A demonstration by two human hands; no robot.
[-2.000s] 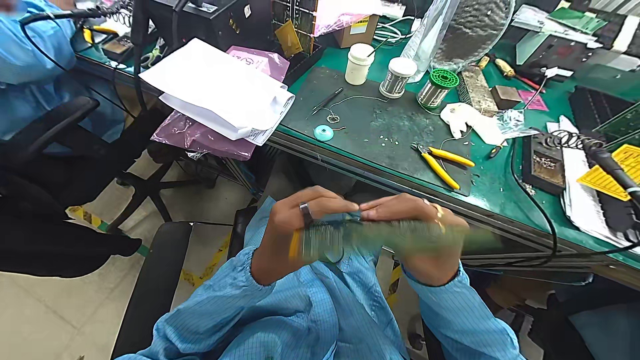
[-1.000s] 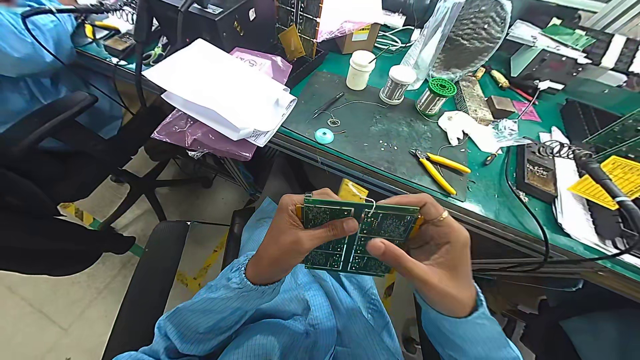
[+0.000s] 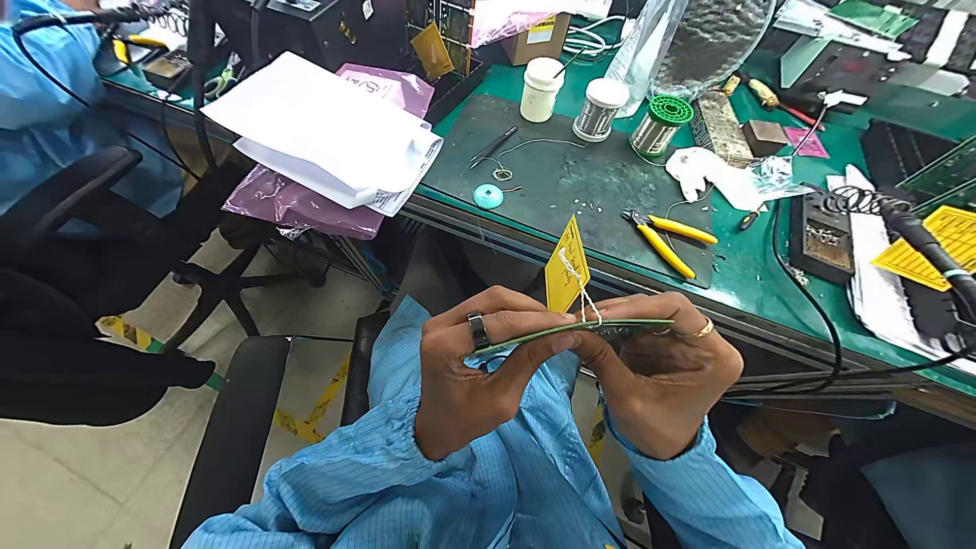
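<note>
A green printed circuit board (image 3: 534, 333) is held nearly edge-on above my lap, in front of the bench. My left hand (image 3: 488, 366) grips its left part, thumb below and fingers on top; my right hand (image 3: 659, 362) pinches the right part the same way. Both thumbs come close together near the middle of the board. A yellow paper tag (image 3: 566, 267) with handwriting stands up behind the board, tied to it by a white string (image 3: 581, 286). Most of the board's faces are hidden by its tilt and my fingers.
Yellow-handled cutters (image 3: 669, 240) lie on a dark mat (image 3: 549, 179), with tweezers (image 3: 494, 146), a solder wire spool (image 3: 662, 126) and white-lidded jars behind. Papers (image 3: 320, 130) cover a pink bag at the left. A soldering iron holder stands right; a co-worker's blue sleeve shows far left.
One second ago the board's face with its components was turned toward me; now it is tilted nearly edge-on. The yellow tag stands up more visibly behind it. Both hands still hold the board.
</note>
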